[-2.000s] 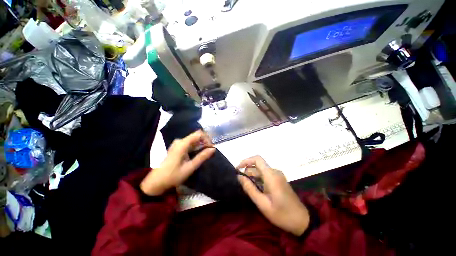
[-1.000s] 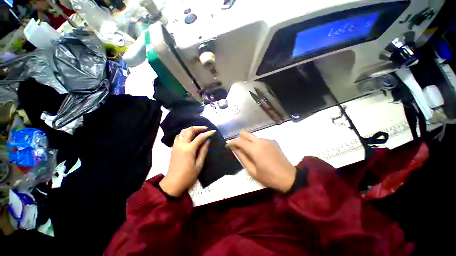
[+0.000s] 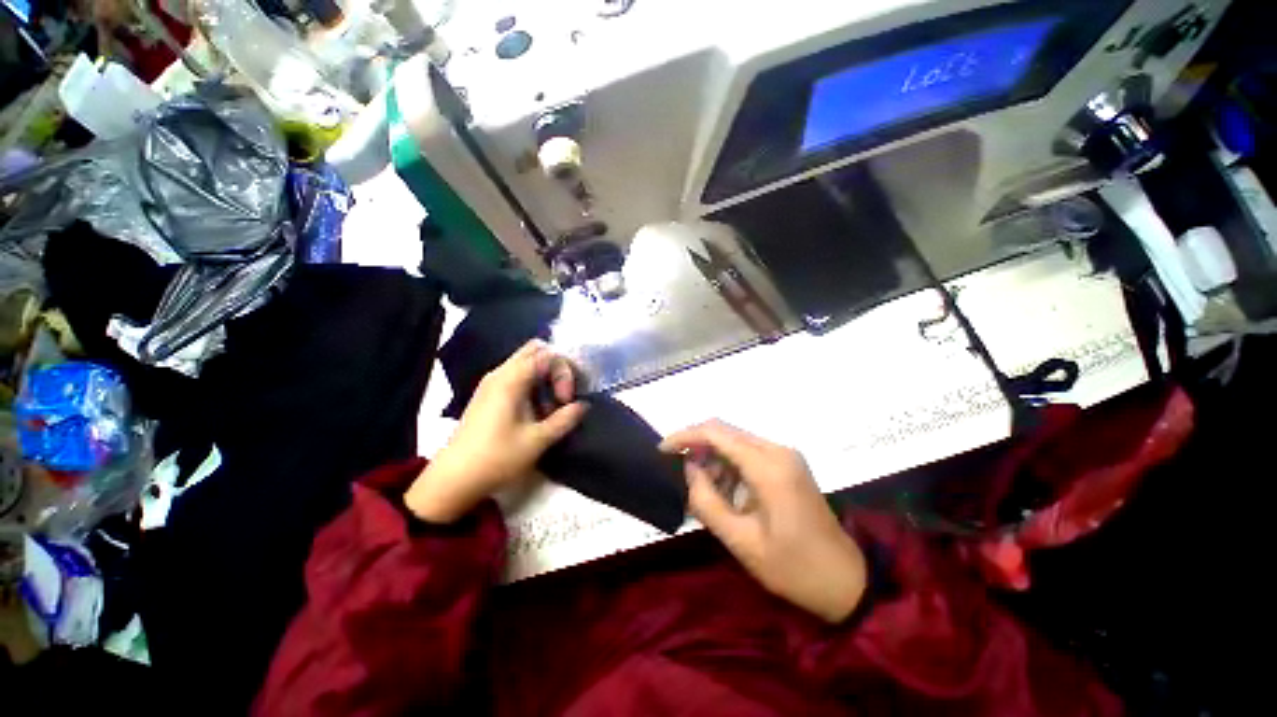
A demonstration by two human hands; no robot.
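The black fabric piece (image 3: pixel 616 460) runs from beside the presser foot (image 3: pixel 605 280) down toward me, over the white table. My left hand (image 3: pixel 507 427) pinches its left edge between thumb and fingers. My right hand (image 3: pixel 763 507) pinches its right edge near the lower end. The far part of the piece lies left of the needle area; whether it is under the foot I cannot tell. The thread snips (image 3: pixel 737 291) lie right of the needle, touched by neither hand.
The white machine head (image 3: pixel 630 105) with its lit blue display (image 3: pixel 931 84) stands ahead. A large black cloth pile (image 3: pixel 308 420) lies at the left, with a grey plastic bag (image 3: pixel 217 182) and a blue packet (image 3: pixel 73 413). A black cord loop (image 3: pixel 1039 378) lies at the right.
My right hand has moved down and to the right with the fabric's lower edge, and the piece is now slanted. My left hand has shifted slightly left. The display reading has changed.
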